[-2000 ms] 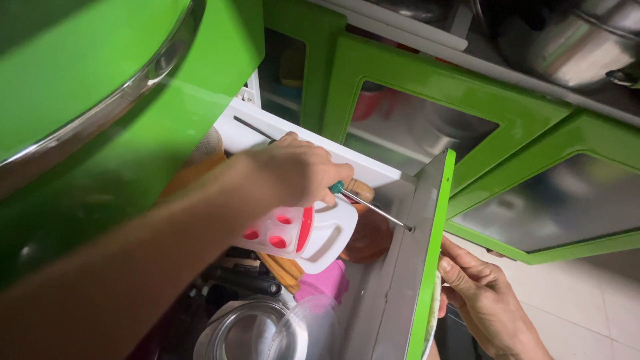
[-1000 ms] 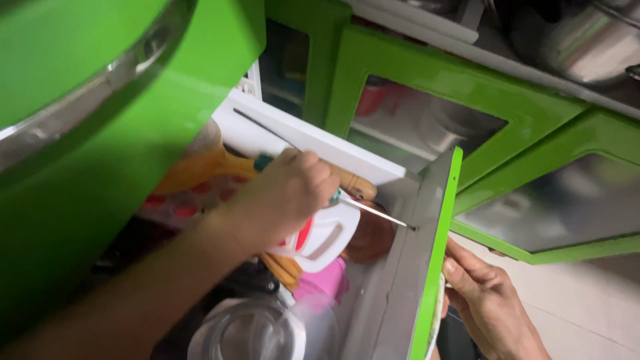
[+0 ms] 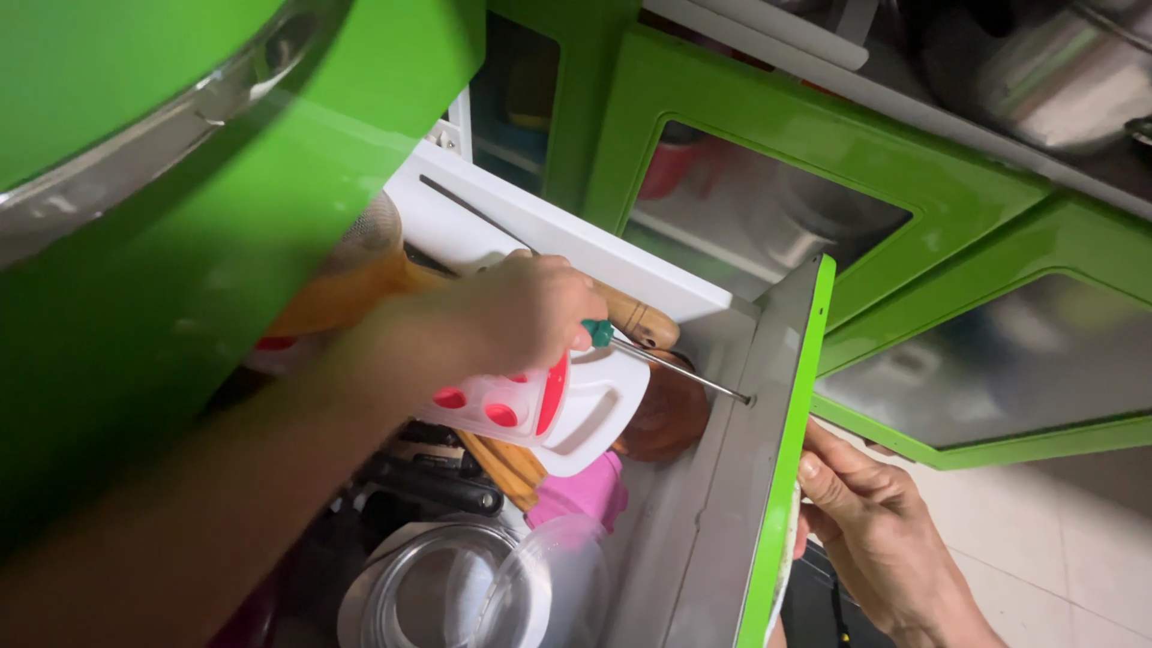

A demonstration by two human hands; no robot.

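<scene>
My left hand [image 3: 540, 310], blurred, is closed around the green handle [image 3: 598, 333] of a screwdriver. The metal shaft [image 3: 679, 369] slants down to the right, and its tip meets a small screw or hole [image 3: 749, 400] on the inner face of an open drawer's front [image 3: 733, 450]. Outside that green-edged front is my right hand [image 3: 864, 513], with thumb and fingertips closed on a pale piece [image 3: 781, 576] along its outer face. Its shape is mostly hidden. Under my left hand lie a white tray with red cups [image 3: 499, 414] and a wooden handle [image 3: 643, 319].
In the drawer are a pink item [image 3: 580, 490], wooden utensils [image 3: 504, 468], a black handle [image 3: 432, 486], a clear round container [image 3: 441, 576] and a brown round object [image 3: 666, 409]. Green cabinet doors [image 3: 900, 153] stand beyond; metal pots [image 3: 1053, 81] sit at upper right.
My left hand has shifted its hold on the screwdriver handle, while the tip stays at the same spot. My right hand has stayed at the drawer front.
</scene>
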